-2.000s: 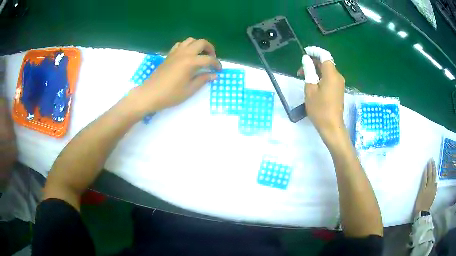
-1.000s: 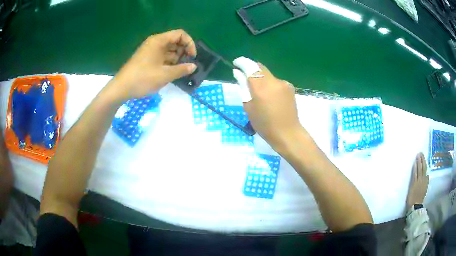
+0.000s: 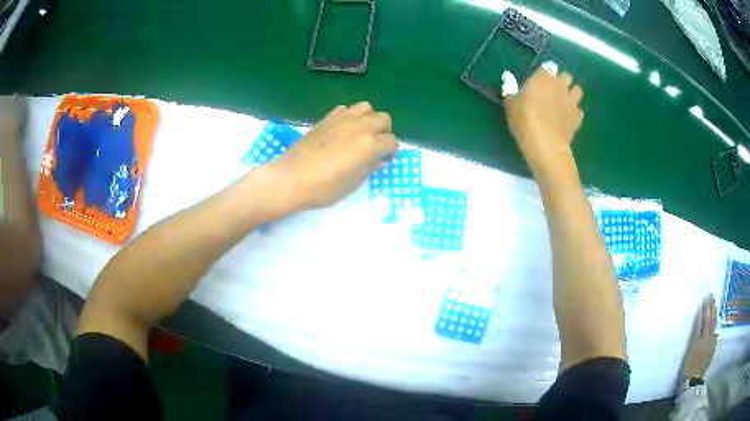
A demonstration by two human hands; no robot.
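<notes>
Several bright blue adhesive sheets with pale dots lie on the white mat; my left hand [image 3: 341, 156] is bent over the upper left corner of one sheet [image 3: 399, 181]. Its fingertips are partly hidden, so I cannot tell whether they pinch anything. My right hand [image 3: 544, 111], with white finger cots on thumb and finger, reaches over the green belt. Its covered fingertips are at the near corner of a black phone middle frame [image 3: 483, 48], one on each side of that corner. The frame's camera end points up and away.
Another black frame [image 3: 339, 69] lies on the belt [image 3: 206, 49]. An orange tray [image 3: 148, 148] with dark blue pieces is at left. A bagged sheet stack [image 3: 631, 238] lies right of my right forearm. A neighbour's hand [image 3: 701, 341] rests at far right; another person's arm is at far left.
The frame held over the mat earlier is no longer between my hands. My left hand has moved down to the blue sheets. My right hand has moved right and up to a frame on the belt.
</notes>
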